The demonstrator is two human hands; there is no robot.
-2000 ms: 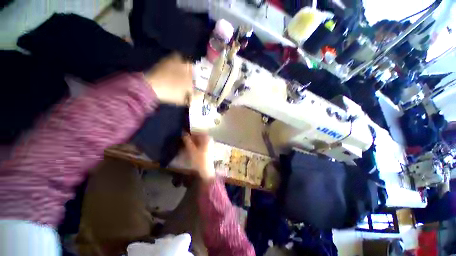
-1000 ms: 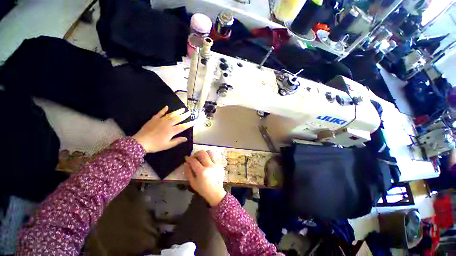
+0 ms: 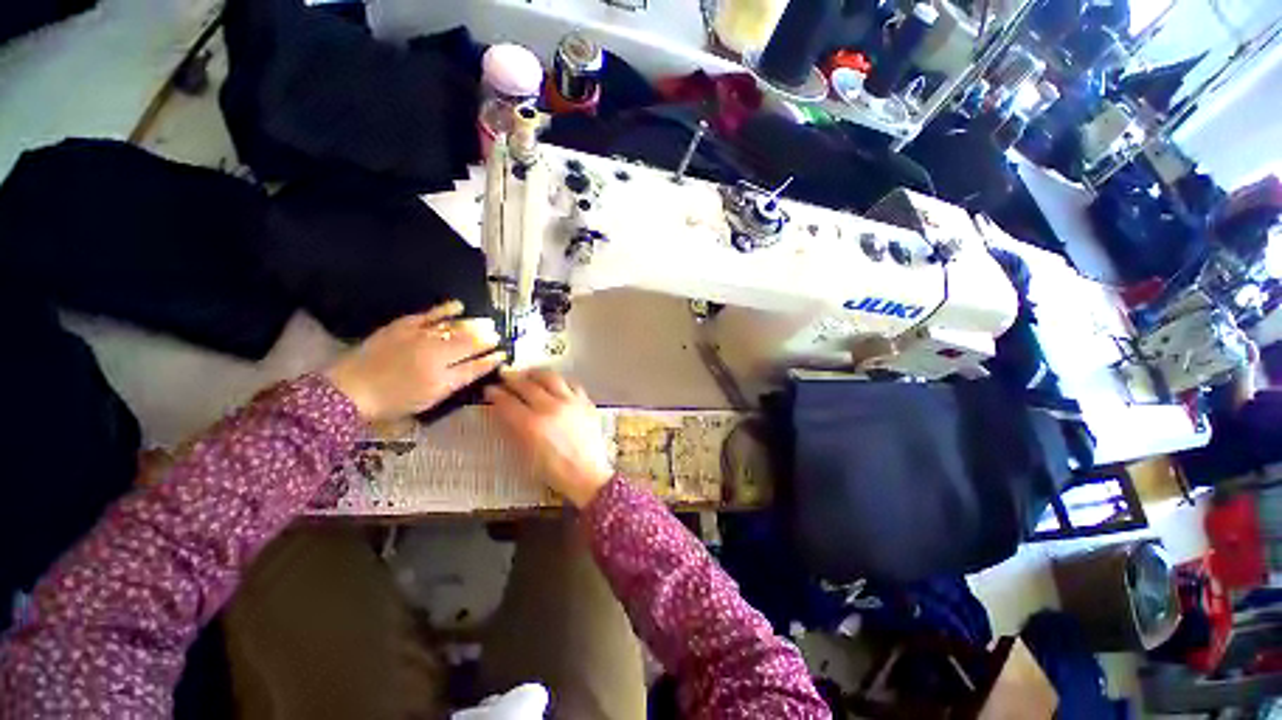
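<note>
A dark fabric panel (image 3: 380, 260) lies on the pale table, its right edge at the needle and presser foot (image 3: 515, 326) of the white sewing machine (image 3: 675, 232). My left hand (image 3: 419, 366) lies flat on the panel just left of the presser foot, fingers slightly apart. My right hand (image 3: 554, 429) is just in front of the needle area, its fingertips at the panel's near corner. Whether its fingers pinch the cloth cannot be told. Nothing else shows in either hand.
Dark fabric piles lie at the left (image 3: 63, 436) and behind the needle end (image 3: 345, 99). A pink-topped spool (image 3: 510, 71) and a dark spool (image 3: 577, 63) stand behind the machine head. A folded dark stack (image 3: 900, 471) hangs at the right. The worn table edge (image 3: 675, 457) runs in front.
The panel has moved away from me toward the presser foot, baring the table's front edge. My right hand has moved up close to the needle, near my left hand. The view has shifted slightly.
</note>
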